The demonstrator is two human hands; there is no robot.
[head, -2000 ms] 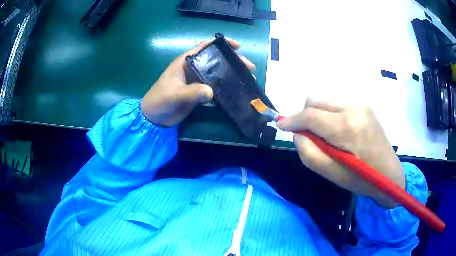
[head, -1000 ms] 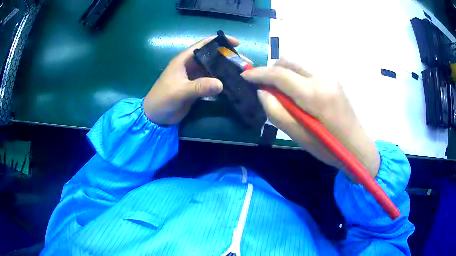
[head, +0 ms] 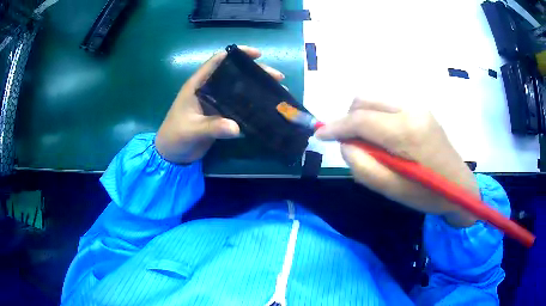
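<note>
My left hand (head: 190,119) holds a black plastic housing (head: 251,101) above the front part of the green mat, thumb on the near side and fingers around the far side. The housing is tilted, its lower end towards the right and towards me. My right hand (head: 401,155) holds a paintbrush (head: 431,179) with a long red handle, silver ferrule and orange bristles. The bristles lie over the right part of the housing's face; the brush tip is slightly blurred. Whether the bristles press on the surface I cannot tell.
The green mat (head: 90,128) is on the left, the white sheet (head: 383,48) on the right. A black housing (head: 238,12) lies at the far edge of view. A narrow black part (head: 106,27) lies far left. Several black housings (head: 522,98) are at the right. Black tape pieces (head: 311,56) mark the sheet.
Since a second ago, the brush and my right hand have moved right and towards me, from the housing's far end. The housing is turned to show its face more broadly.
</note>
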